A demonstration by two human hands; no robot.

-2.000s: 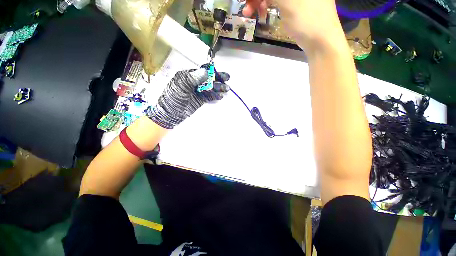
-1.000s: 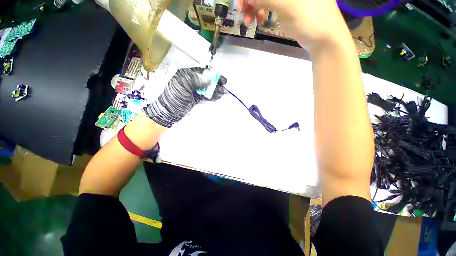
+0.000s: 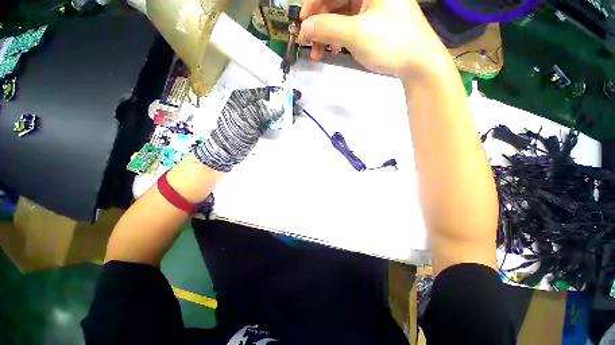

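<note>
My left hand, in a grey, black and white mottled glove, holds a small teal circuit board above the white board. A thin black cable runs from beside the held circuit board to a tied bundle and small plug on the white surface. The soldering iron points down, its tip close above the circuit board. My bare right hand is at the iron's upper right, its fingertips beside or touching the iron. Whether it grips the iron or a thin wire cannot be told.
White board lies under the work. Tangled black cable pile is at right. Yellowish fume hood hangs at upper left. Small boards lie left of the glove. Black mat is at far left. Purple-rimmed fan is at upper right.
My right hand has moved left and down, closer to the iron's shaft. The cable bundle has shifted slightly left and up. My left hand still holds the circuit board under the tip.
</note>
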